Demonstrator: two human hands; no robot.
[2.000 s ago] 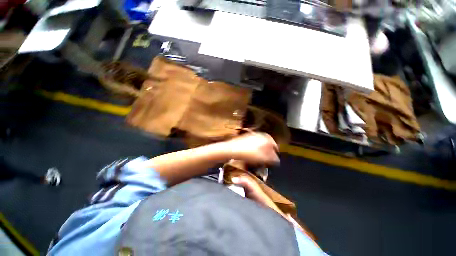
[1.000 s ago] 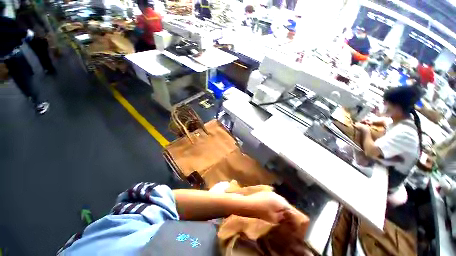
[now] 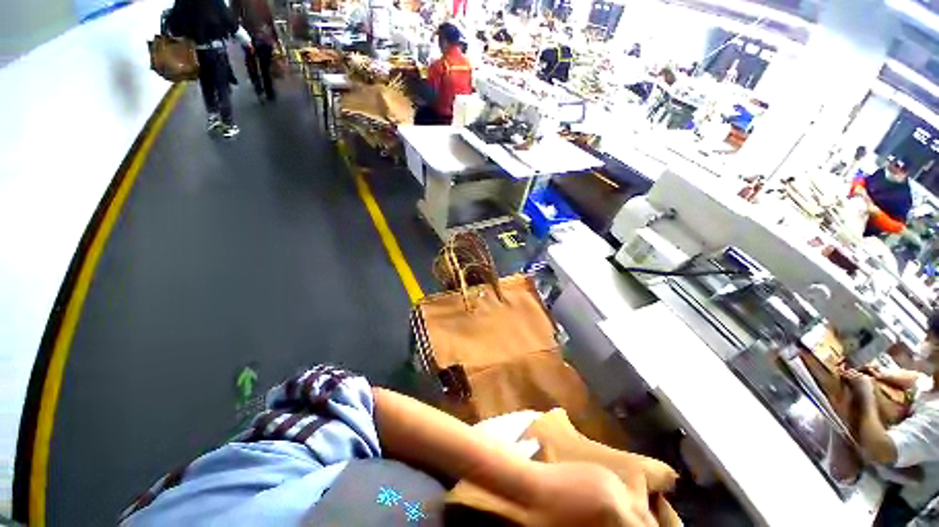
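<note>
A floppy brown bag (image 3: 607, 448) with a pale inner face or strip at its upper left is at the bottom centre, cut off by the edge. My left hand (image 3: 587, 499) reaches across from the lower left and is closed on it; the fingertips are hidden or cut off. My right hand is not in view. A pile of flat brown bags (image 3: 494, 335) lies just beyond, beside the machine table, with thin loop handles bunched at its far end.
A white machine table (image 3: 710, 412) runs along the right, with a seated person's hands on brown work. A dark walkway (image 3: 257, 237) with yellow lines is left; two people walk far off. A blue bin (image 3: 551, 209) stands beyond the pile.
The view has swung up and left, bringing in the walkway. The held bag has moved from near my body towards the pile's near end. My right hand has left the picture.
</note>
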